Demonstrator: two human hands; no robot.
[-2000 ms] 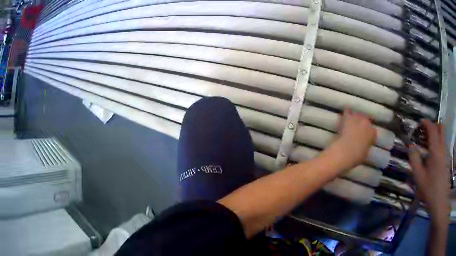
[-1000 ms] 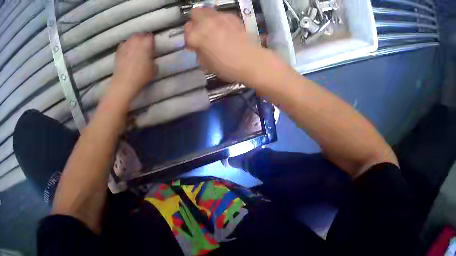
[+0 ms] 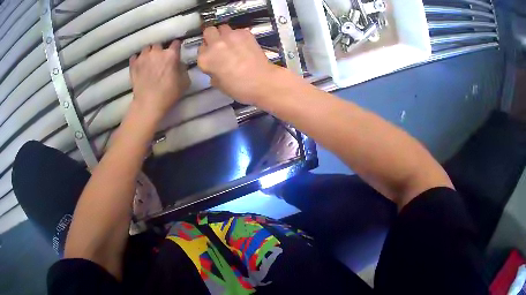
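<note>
White tubes [image 3: 202, 131] lie side by side, their blunt ends stopping at shiny metal rods [image 3: 236, 10]. My left hand [image 3: 158, 75] is closed around one white tube a little back from its end. My right hand [image 3: 230, 57] is closed at the same tube's end, where white meets metal; its fingers hide the joint. A riveted flat strip [image 3: 62, 92] crosses the tubes at the left, and another riveted strip [image 3: 283, 29] crosses the rods just beyond my right hand.
A white tray [image 3: 380, 68] with several small metal fittings [image 3: 357, 29] rests on the rods at the upper right. A dark shiny panel with a metal edge [image 3: 225, 190] lies between the tubes and my body. A red item [image 3: 507, 275] shows at the lower right corner.
The view has swung right since the earliest frame, bringing the tray into view. My right hand has moved from the bare metal part to the tube end; in the last second both hands moved slightly down.
</note>
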